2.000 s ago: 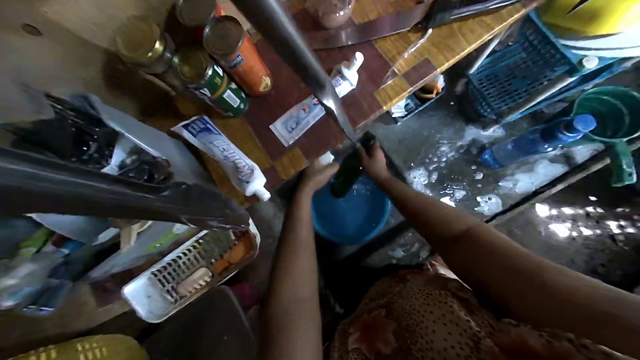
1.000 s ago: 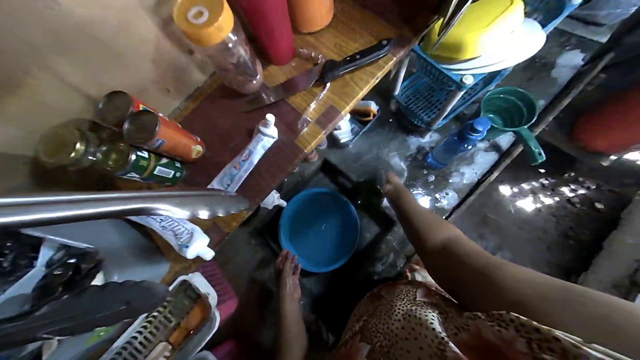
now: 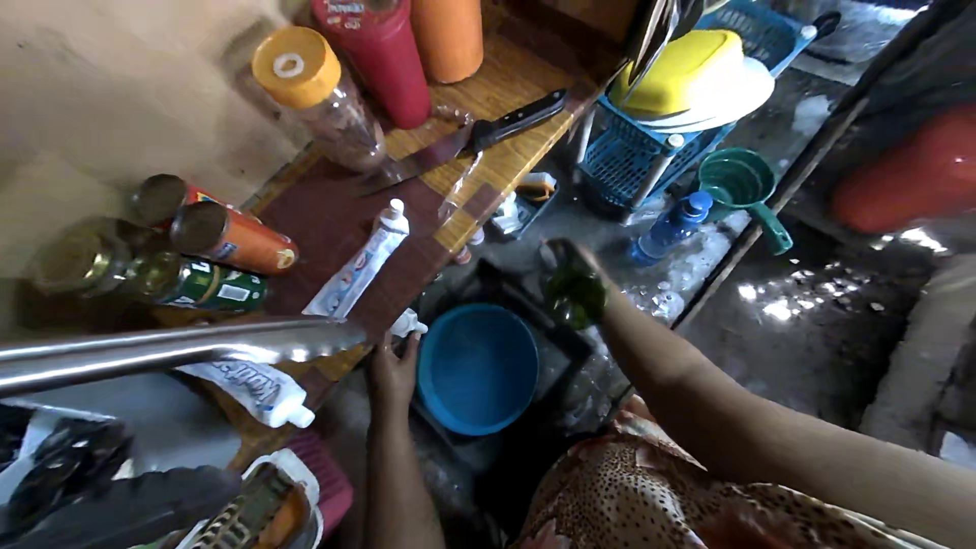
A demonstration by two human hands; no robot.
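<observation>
A blue basin (image 3: 478,370) stands low on a dark frame between my arms. My right hand (image 3: 587,267) is to the right of the basin, around a dark green glass object (image 3: 573,296) that looks like a bottle or jar; blur hides its exact shape. My left hand (image 3: 394,370) is at the basin's left, by the table edge, with its fingers at a small white tube (image 3: 409,323). Whether the fingers grip the tube is not clear. A toothpaste tube (image 3: 358,267) and a black-handled knife (image 3: 518,122) lie on the wooden table (image 3: 313,200).
Cans (image 3: 236,238), a yellow-lidded jar (image 3: 320,99) and a red tumbler (image 3: 381,53) stand along the wall. A metal bar (image 3: 175,347) crosses the left. A blue rack (image 3: 637,164) with dishes, a blue bottle (image 3: 671,229) and a green dipper (image 3: 736,183) are at the right.
Two seconds ago both hands were together at the dark green object over the basin; now they are apart. Since one second ago my left hand has moved up to the small white tube. The view has shifted.
</observation>
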